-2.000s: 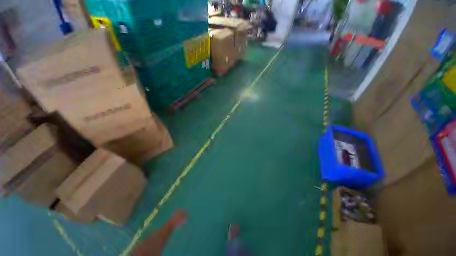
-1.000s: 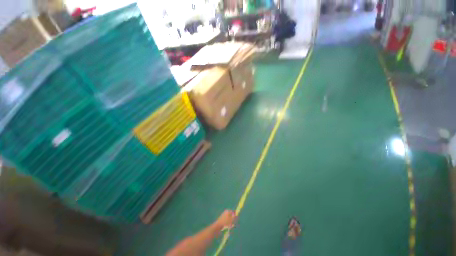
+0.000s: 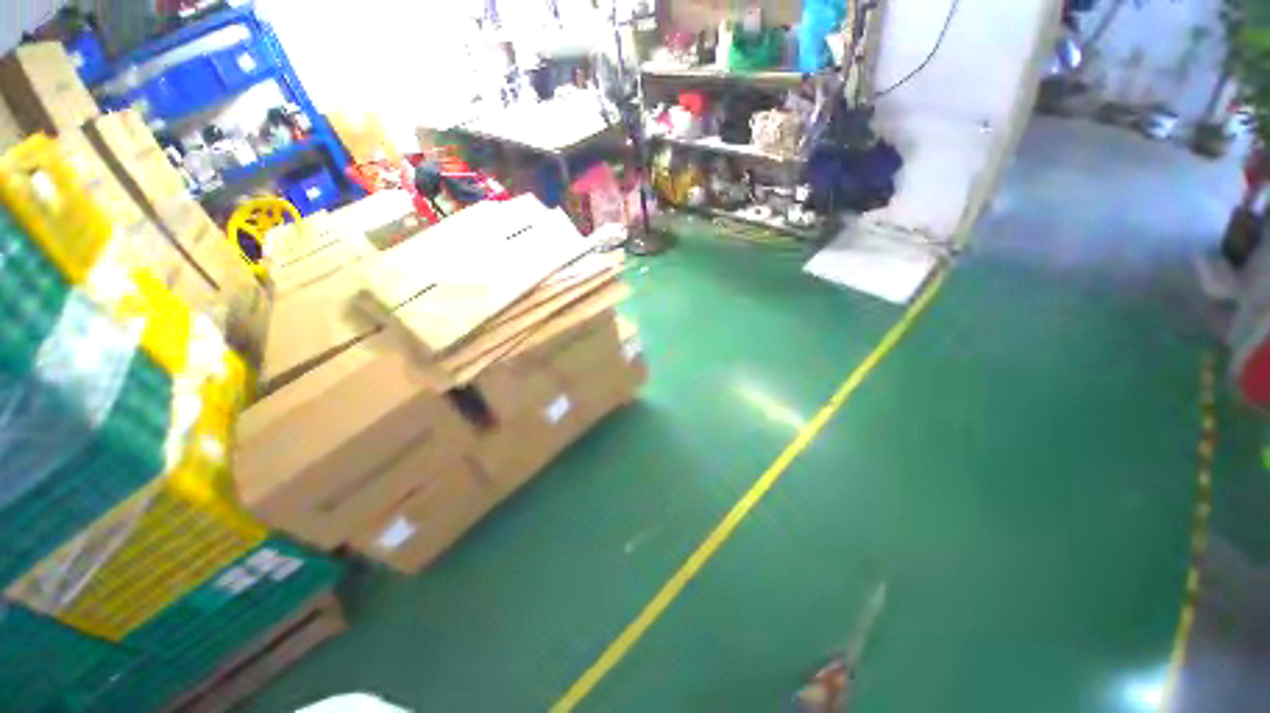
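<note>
Neither of my hands shows in the head view. Nearest on the left is a wrapped stack of green crates (image 3: pixel 84 418) with yellow crates (image 3: pixel 146 557) among them, on a wooden pallet (image 3: pixel 272 655). Beyond it stand large brown cartons (image 3: pixel 376 446) with white labels. Flattened cardboard sheets (image 3: pixel 488 279) lie on top of them. A blurred foot (image 3: pixel 825 685) shows at the bottom edge. A small white shape (image 3: pixel 351 705), too cut off to tell, is at the bottom left.
A yellow floor line (image 3: pixel 759 488) runs along the green floor; a striped line (image 3: pixel 1201 502) is at the right. A blue shelf rack (image 3: pixel 286 84) is at the back left. Loaded shelves (image 3: pixel 738 146) stand at the back beside a pale wall (image 3: pixel 947 126). A red object (image 3: pixel 1256 373) is at the right edge.
The view has moved forward along the aisle. The crates have shifted to the left edge and the cartons are nearer. The left arm and hand seen earlier are out of view.
</note>
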